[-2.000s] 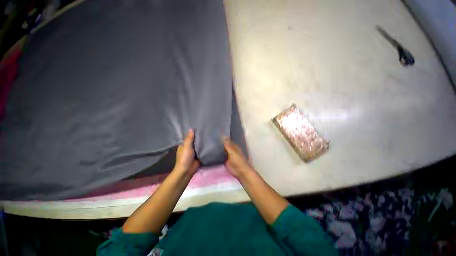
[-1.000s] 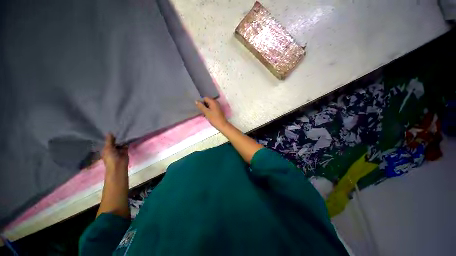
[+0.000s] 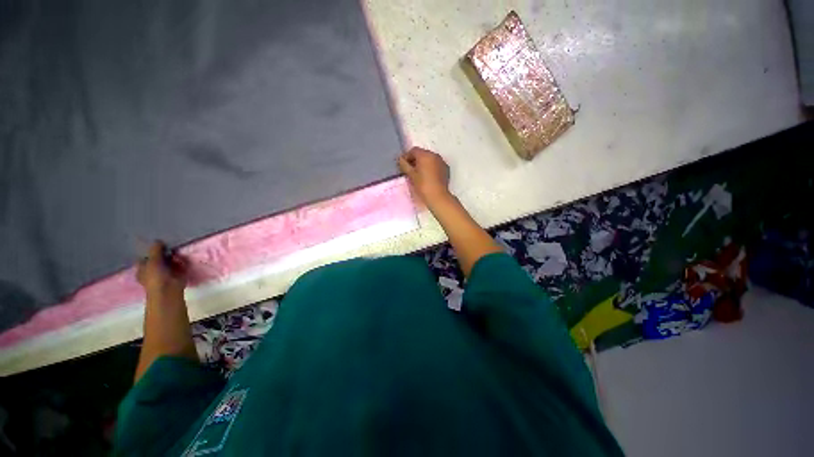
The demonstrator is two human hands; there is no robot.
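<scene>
A grey fabric ply lies nearly flat over the left part of the table, with soft wrinkles. A pink band of the lay shows along its near edge, with a white underlay strip beside it. My left hand pinches the near edge of the grey ply; its fingertips are partly hidden. My right hand pinches the ply's near right corner between thumb and fingers. A metal weight in shiny brown-silver wrapping lies on the table to the right of the ply, touched by neither hand.
The cream table extends to the right, and its near edge runs slanting just in front of my body. Beyond that edge, the green floor is strewn with pale scraps, a yellow piece and blue and red bags.
My hands were close together on a fold and are now far apart along the near edge. The grey ply's right side now lies straighter, covering the strip underneath. The view has shifted and turned.
</scene>
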